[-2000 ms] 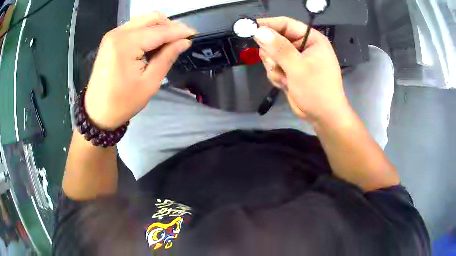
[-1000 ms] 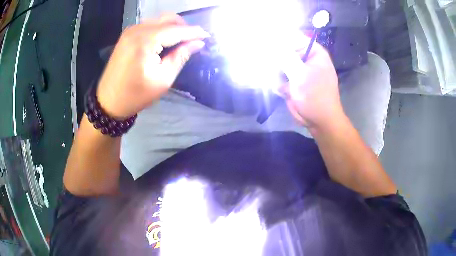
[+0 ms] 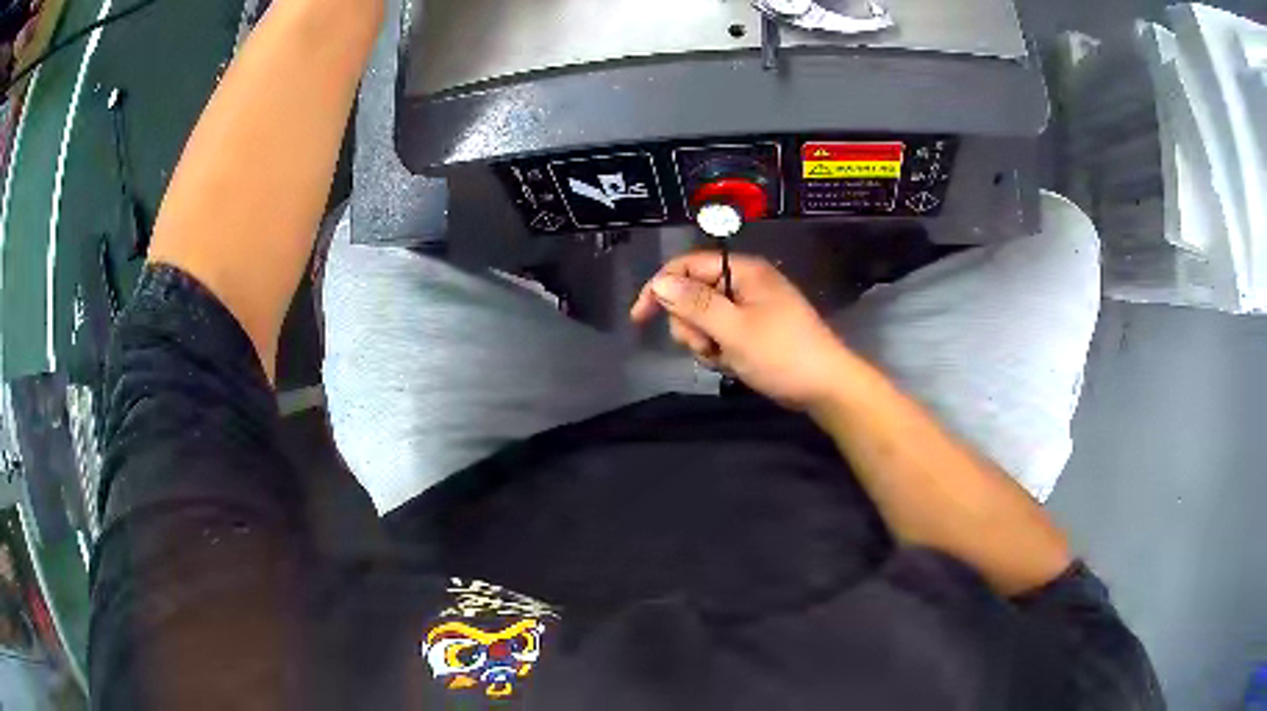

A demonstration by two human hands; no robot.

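A black stemmed part [image 3: 720, 220] with a pale round face is upright in my right hand [image 3: 750, 327]. My fingers are closed around its thin stem, below the round end. The round face overlaps the lower edge of the red button [image 3: 736, 195] on the black front panel of the machine [image 3: 723, 97]. A dark end of the part shows below my hand, near my lap. My left arm reaches forward past the top edge of the picture, at the left. My left hand is out of the picture.
A silver metal piece [image 3: 823, 14] sits on the machine's flat top. A yellow and red warning label [image 3: 852, 160] is right of the button. White sheets [image 3: 1220, 153] lie at the right. A green bench [image 3: 153, 104] with thin dark items runs along the left.
My left hand has gone forward out of the picture. My right hand has moved down and left with one stemmed part. The second pale round face no longer shows. The bright glare is gone.
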